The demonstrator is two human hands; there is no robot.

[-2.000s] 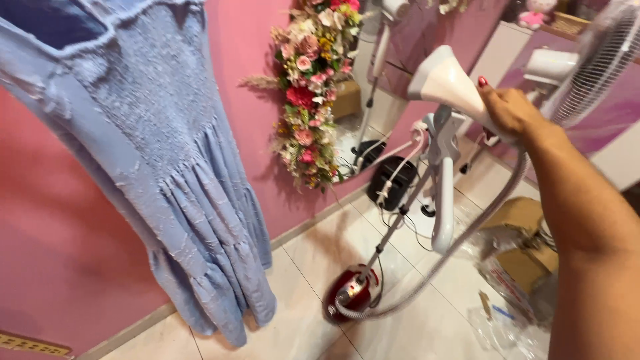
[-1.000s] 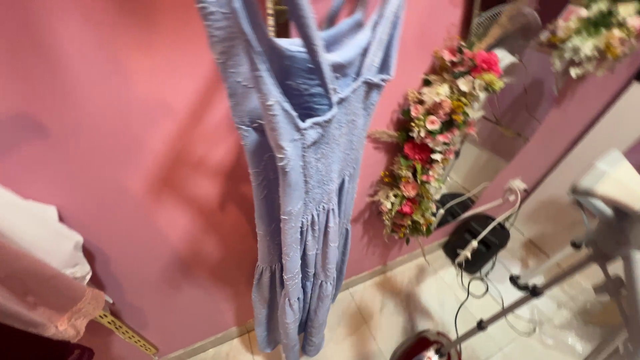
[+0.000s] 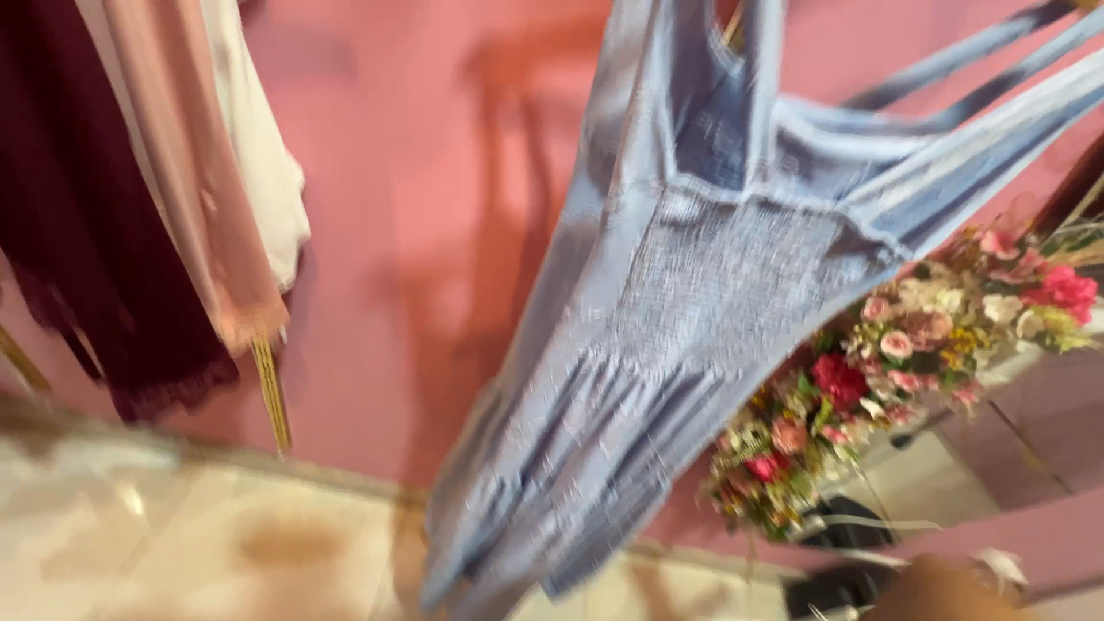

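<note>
A light blue dress (image 3: 690, 285) with a smocked bodice and tiered skirt hangs in the middle of the view, slanting down to the left. Its straps are drawn out toward the upper right corner, where what holds them is cut off. A blurred brown shape at the bottom right edge may be part of my arm or hand; no fingers can be made out. Neither of my hands can be clearly seen, and the garment steamer from earlier is out of view.
Dark maroon (image 3: 95, 216), peach (image 3: 194, 164) and white garments (image 3: 259, 155) hang on the left against the pink wall (image 3: 371, 259). Artificial flowers (image 3: 841, 379) edge a mirror on the right. A black object (image 3: 841, 526) with a white cable is low on the right.
The view has swung left. Two seconds ago a hand held the steamer head at the right; it is out of view now. The dress straps are now spread toward the upper right.
</note>
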